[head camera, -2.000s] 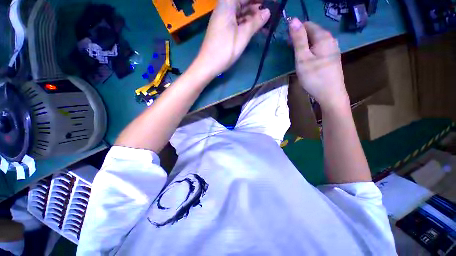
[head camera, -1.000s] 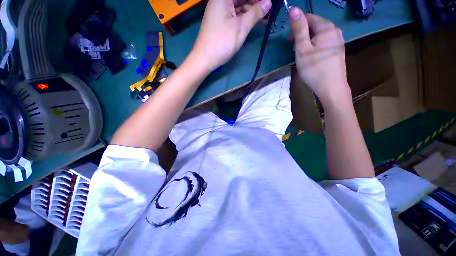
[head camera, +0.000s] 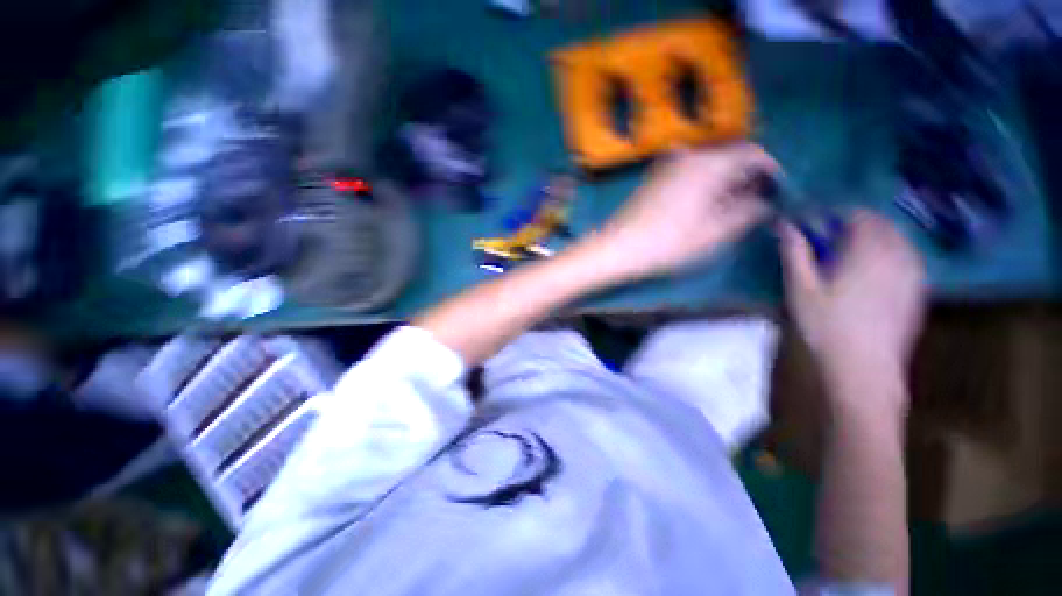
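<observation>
The view is blurred. My left hand (head camera: 705, 210) is over the bench, its fingertips closed on a small dark part (head camera: 759, 184). My right hand (head camera: 859, 279) is just to its right, closed around side cutters whose blue handle (head camera: 825, 236) shows between thumb and fingers. The cutter tips point toward the dark part; whether they touch it cannot be told. The orange fixture (head camera: 655, 93) with two black cutouts lies just beyond my left hand.
The round tape dispenser (head camera: 349, 250) with a red light stands at left. Dark parts (head camera: 443, 134) and a yellow tool (head camera: 512, 247) lie between it and the fixture. Another dark heap (head camera: 955, 175) is at right. A white tray (head camera: 250, 413) sits below the bench edge.
The view has swung, so bench items appear farther right and lower, and the whole orange fixture shows. Both hands remain close together; blue handle is now visible in my right hand.
</observation>
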